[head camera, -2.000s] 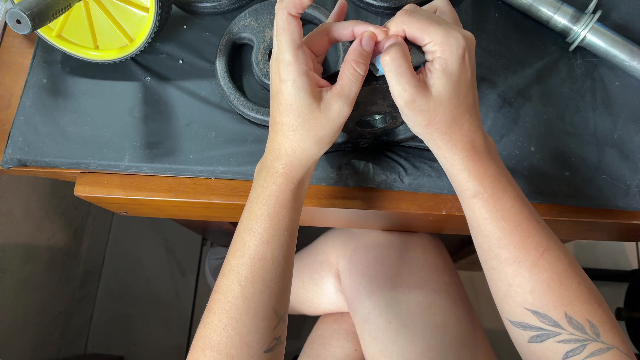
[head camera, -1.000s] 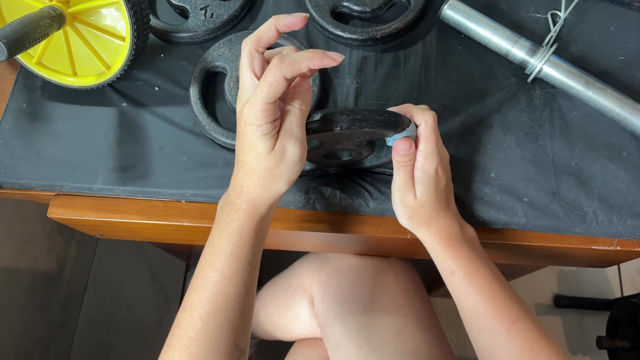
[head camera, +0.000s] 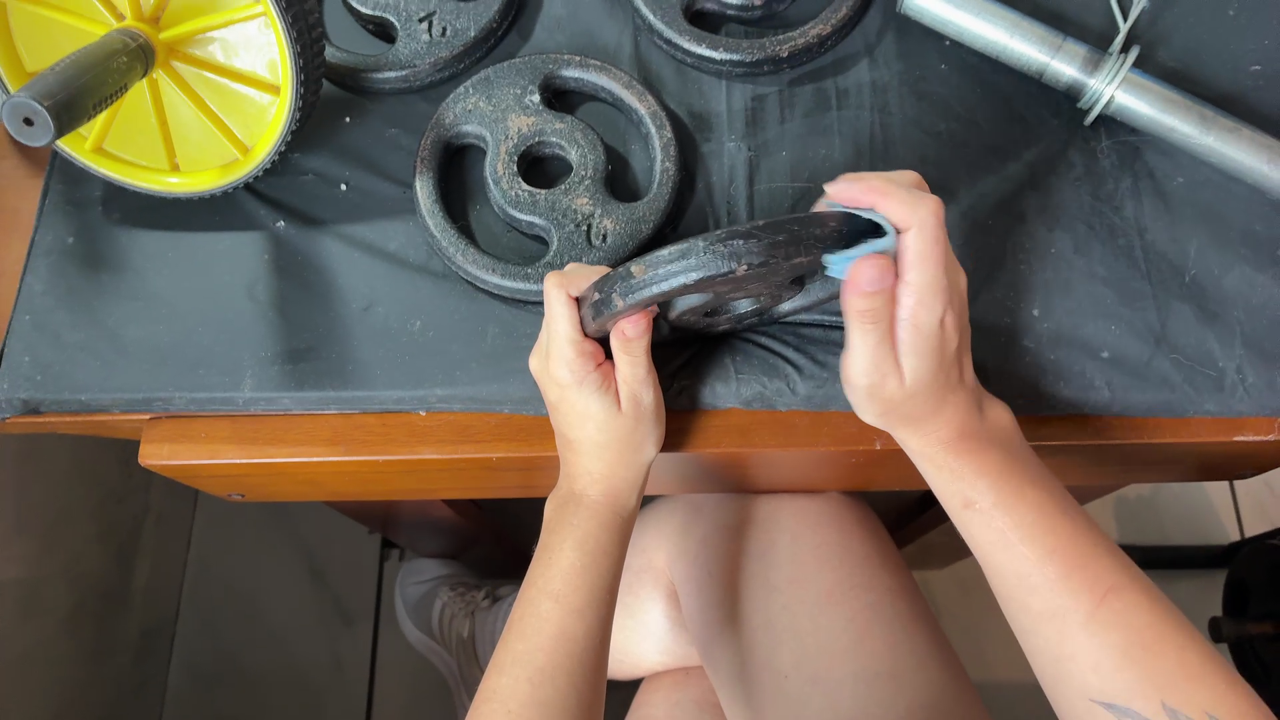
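Note:
A black cast-iron weight plate (head camera: 730, 260) is held up on edge, tilted, near the front of the black-covered table. My left hand (head camera: 605, 380) grips its left end, thumb on the near face. At the right end, my right hand (head camera: 905, 300) pinches a light blue cloth or sponge (head camera: 862, 250) around the rim. Just behind the raised plate, another iron weight plate (head camera: 575, 225) with curved openings lies flat, worn and speckled with rust-coloured spots. The raised plate's lower edge is partly hidden.
Two more plates (head camera: 430, 45) (head camera: 750, 45) lie at the back. A yellow ab wheel (head camera: 200, 90) with a dark handle stands at the back left. A metal dumbbell bar (head camera: 1160, 105) with wire wound around it lies back right. The wooden table edge (head camera: 400, 455) runs above my legs.
My left hand, raised with fingers apart one second ago, has come down and taken hold of the plate's left end. My right hand stays at the right end with the blue piece.

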